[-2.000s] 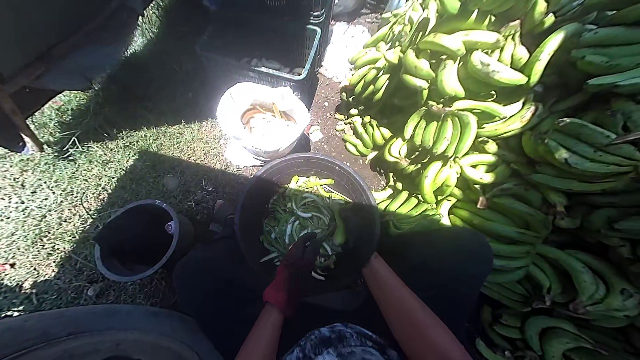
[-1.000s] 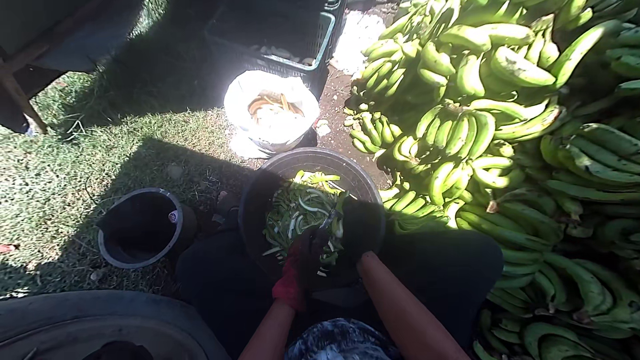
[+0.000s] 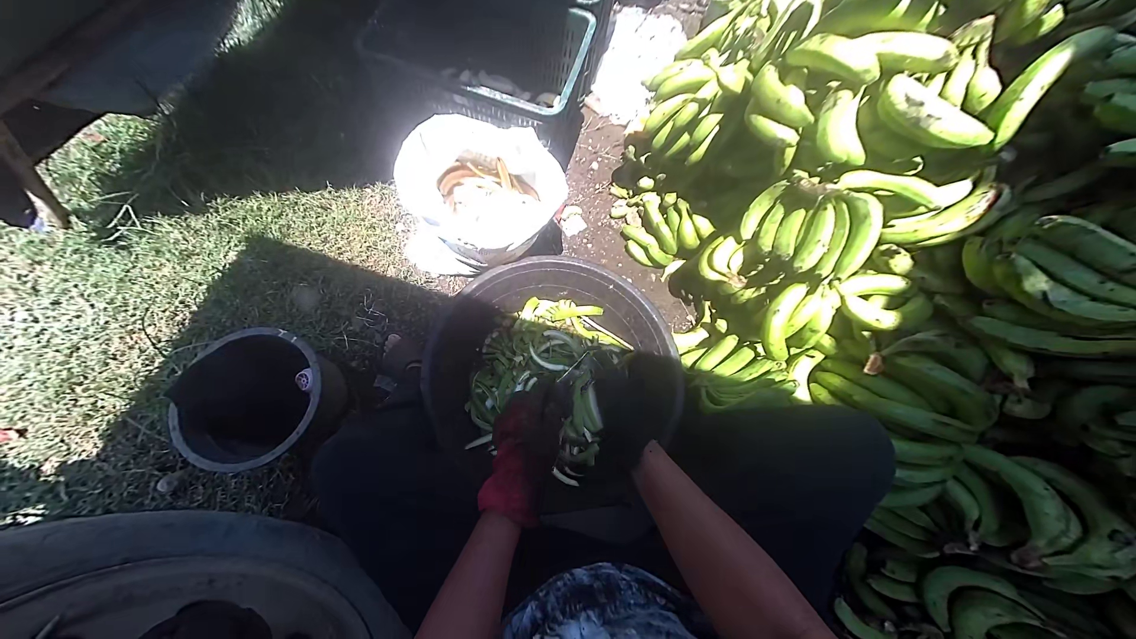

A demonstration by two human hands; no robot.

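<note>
A round dark plastic basin (image 3: 657, 328) sits between my legs and holds a heap of green banana peel strips (image 3: 541, 355). My left hand (image 3: 522, 453), in a dark glove with a red cuff, is over the lower middle of the heap, its fingers bent. Close on its right is my right hand (image 3: 632, 404), in a black glove, deep in shadow at the basin's right side. Something thin shows faintly between the hands; what it is, and what either hand grips, is too dark to tell.
Green banana bunches (image 3: 812, 231) are piled at the right. Beyond the basin stand a white sack (image 3: 426, 186) with pale contents and a dark plastic crate (image 3: 577, 62). A black bucket (image 3: 315, 417) is on the grass at left, a tyre-like round object (image 3: 177, 541) at lower left.
My right hand, low at the basin's right side two seconds ago, has moved up and in, closer to my left hand. My left hand stays over the peels.
</note>
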